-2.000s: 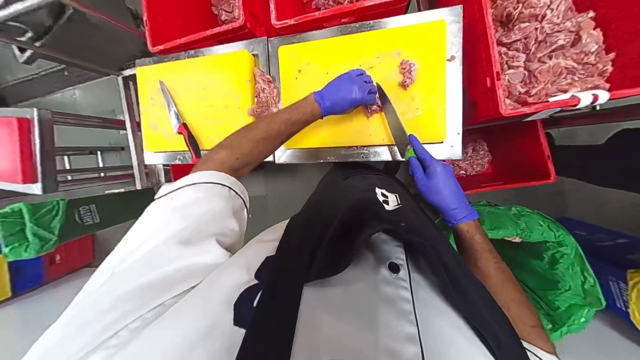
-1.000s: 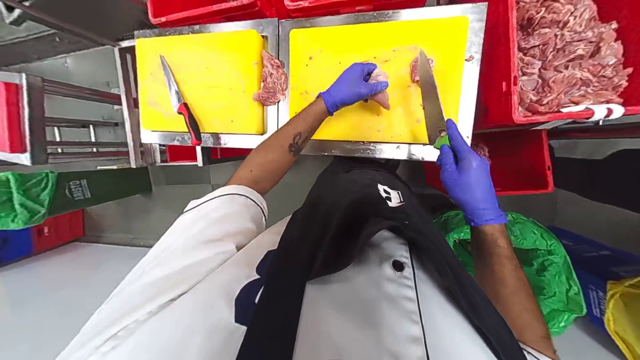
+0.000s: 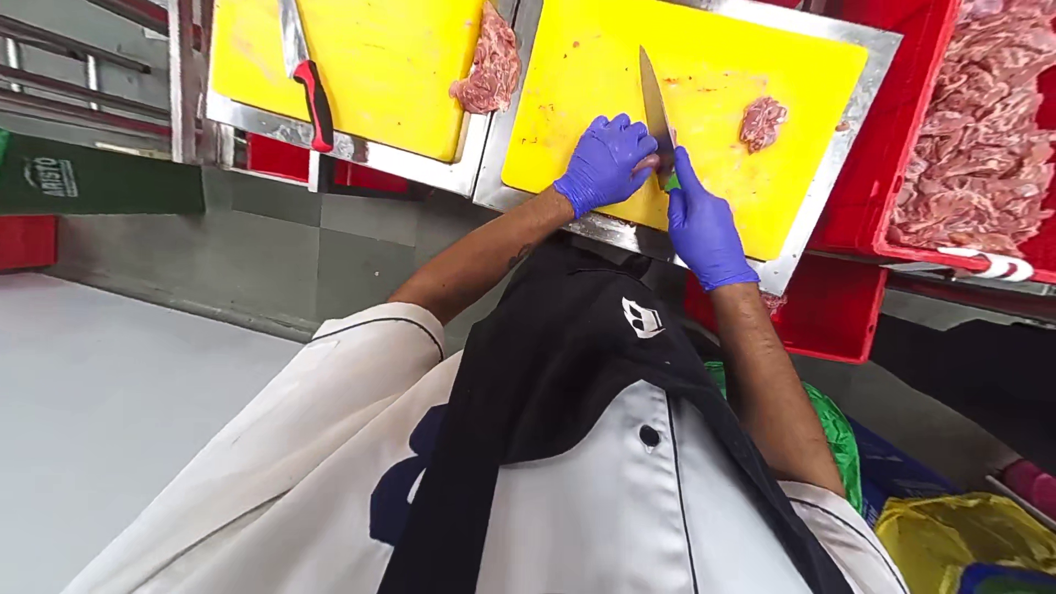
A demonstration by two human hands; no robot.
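Observation:
My right hand, in a blue-violet glove, grips a green-handled knife whose blade points away from me over the right yellow cutting board. Just left of the blade, my left hand, gloved alike, holds down a piece of raw meat, mostly hidden under its fingers. Another small piece of raw meat lies on the board's right side. On the left yellow cutting board, a larger meat piece rests at the right edge, and a red-and-black-handled knife lies at the left.
A red crate full of raw meat pieces stands at the right. Below it is a second red crate. Green and yellow plastic bags sit lower right. Metal racking is at the left, and steel trays frame both boards.
The knife in my right hand has moved left from beside the small meat piece to the piece under my left hand. The view has turned and shifted.

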